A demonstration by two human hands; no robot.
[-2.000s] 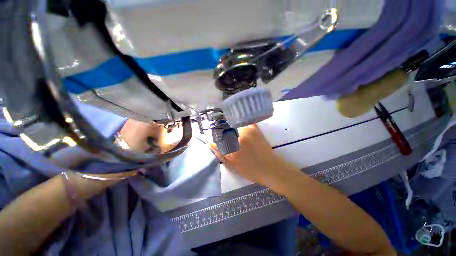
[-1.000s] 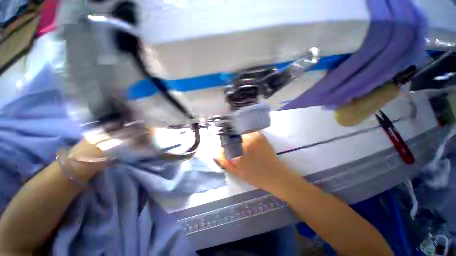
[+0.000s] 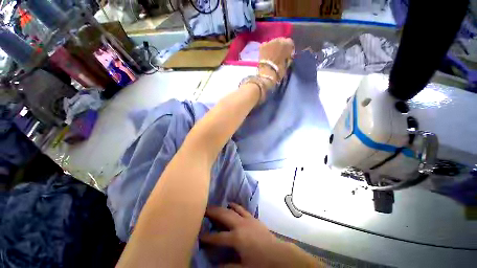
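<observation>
The light blue garment (image 3: 157,149) lies in folds left of the sewing machine (image 3: 374,128), with a flatter part spread toward the back. My left hand (image 3: 276,56) is stretched far forward at the pink tray's front right edge, closed on the far end of the garment; its fingertips are hidden. My right hand (image 3: 241,236) is low in the view, on the near folds, fingers apart. Its fingertips are partly hidden by cloth and my left forearm, so its grip is unclear. No cloth shows under the needle area (image 3: 366,183).
The pink tray (image 3: 241,39) holds pale cloth. A tan board (image 3: 196,56) lies left of it. Clear crinkled plastic (image 3: 361,52) is behind the machine. Dark cloth (image 3: 42,225) is piled at lower left. A purple item (image 3: 81,125) sits at the table's left edge.
The view has swung left. My left hand has left the needle area and reached to the back with the garment. My right hand has moved from beside the needle to the near folds.
</observation>
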